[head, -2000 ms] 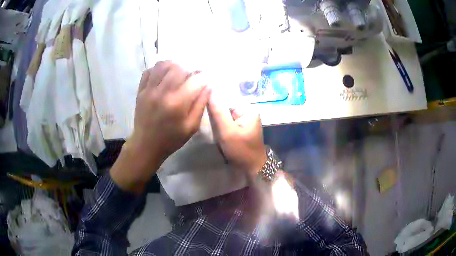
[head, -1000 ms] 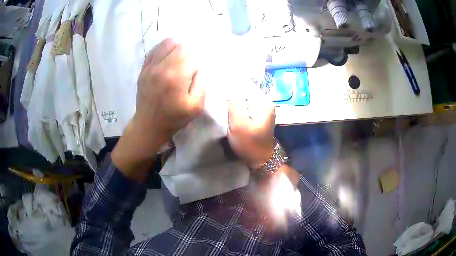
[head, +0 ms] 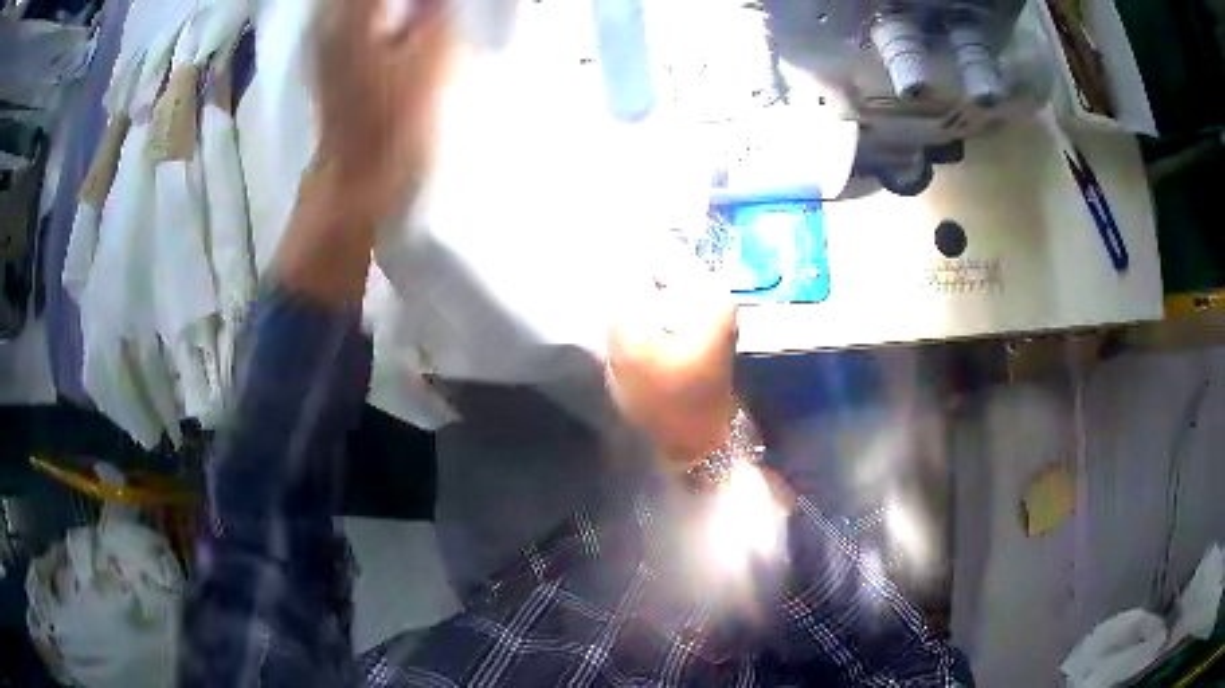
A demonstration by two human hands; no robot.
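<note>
A white fabric panel [head: 504,289] lies in front of the sewing machine, washed out by glare, with one edge hanging over the table's front edge. My left hand [head: 380,101] is blurred and raised at the panel's upper left; whether its fingers grip cloth cannot be told. My right hand [head: 672,352] is on the cloth just left of the blue plate [head: 783,253]; its fingertips are lost in glare. The sewing machine [head: 873,81] stands at the top, its needle area hidden by the bright light.
Tied white bundles [head: 159,255] with tan tags lie at the left. Dark blue thread snips [head: 1099,212] lie right of the machine. A crumpled white heap [head: 105,591] is at the lower left. More white cloth [head: 1122,652] shows at the lower right.
My left hand has moved up and away from my right hand. The panel is spread toward the left, and its lower part no longer hangs over my lap. My right hand has barely moved.
</note>
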